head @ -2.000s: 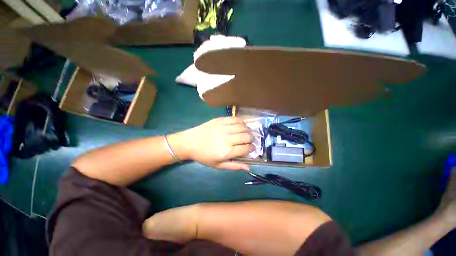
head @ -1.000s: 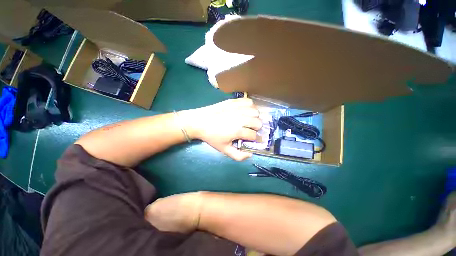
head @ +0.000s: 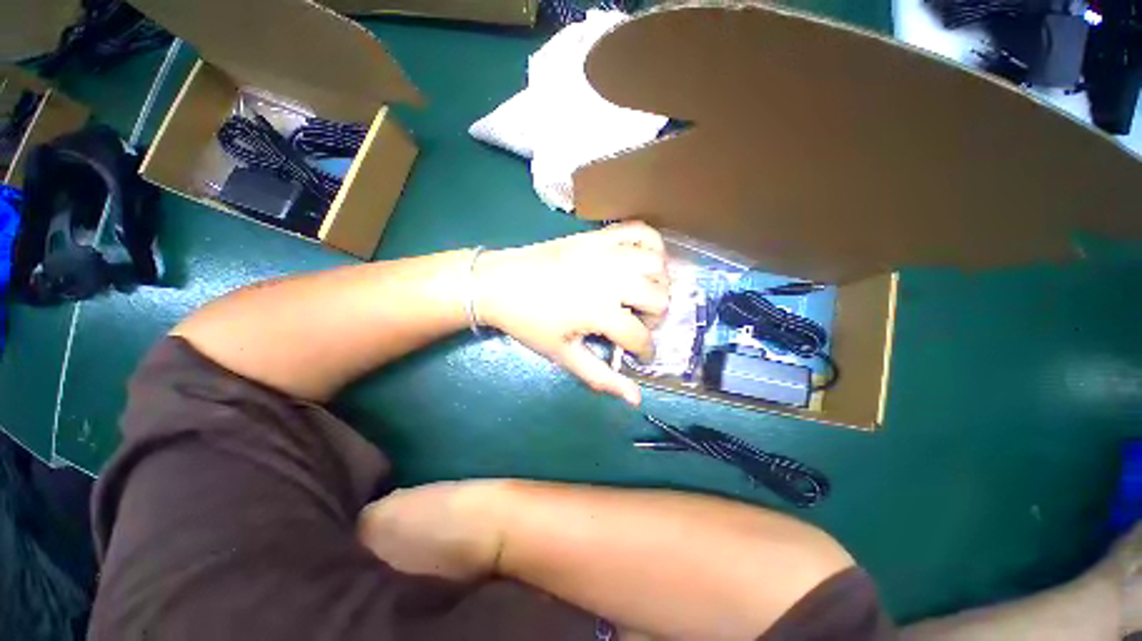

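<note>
An open mailer box (head: 864,357) stands in front of me, its long lid raised behind it. Inside are a black power adapter (head: 759,377), a coiled black cable (head: 770,322) and shiny clear bagged items (head: 683,313) at the left end. My left hand (head: 582,301) curls over the box's left end, thumb by the front wall; its fingertips are partly hidden. Another coiled cable (head: 751,463) lies on the table before the box. My right hand (head: 432,532) lies across in front of me, its fingers hidden behind my left sleeve.
Another open mailer box (head: 363,207) with an adapter and cables stands at left. A black strapped item (head: 88,219) lies beside it. A white cloth (head: 564,119) lies behind the lid. Black parts (head: 1052,50) lie at the upper right. Another person's arm (head: 1039,614) shows at lower right.
The view has shifted, so the near box and loose cable appear farther right, and the large carton has mostly left the top edge. My left hand stays at the box's left end.
</note>
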